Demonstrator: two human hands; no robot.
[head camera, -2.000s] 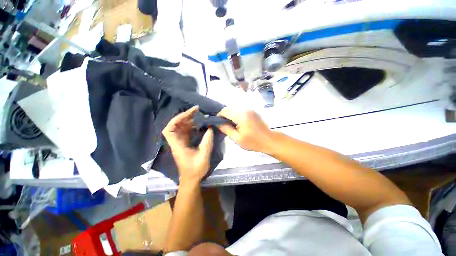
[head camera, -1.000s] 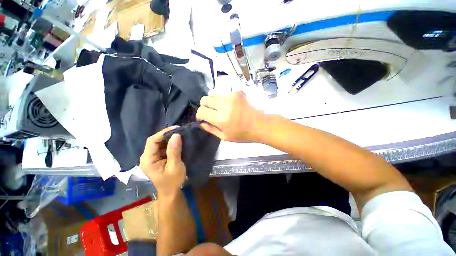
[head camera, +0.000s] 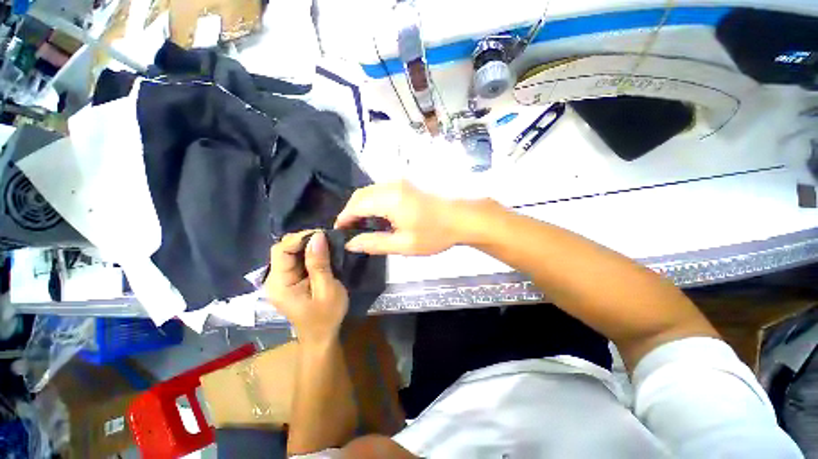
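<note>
A dark grey garment panel (head camera: 211, 188) with pale seam lines lies spread at the left of the machine bed, over white sheets (head camera: 112, 193). Part of it comes over the table's front edge. My left hand (head camera: 309, 278) pinches a fold of the dark cloth between thumb and fingers near the table edge. My right hand (head camera: 404, 220) is just right of it, thumb and fingers around the same cloth; the fingertips partly hide the fold. The presser foot area (head camera: 437, 125) of the sewing machine is above and right of my hands.
Thread snips (head camera: 538, 128) and a black rounded pad (head camera: 635, 125) lie on the bed right of the needle area. A measuring tape strip (head camera: 466, 296) runs along the front edge. A red stool (head camera: 170, 417) and cardboard box (head camera: 256, 385) are below left.
Both hands have moved down from the panel's upper right part and are closer together on a small fold. The view has shifted slightly between frames.
</note>
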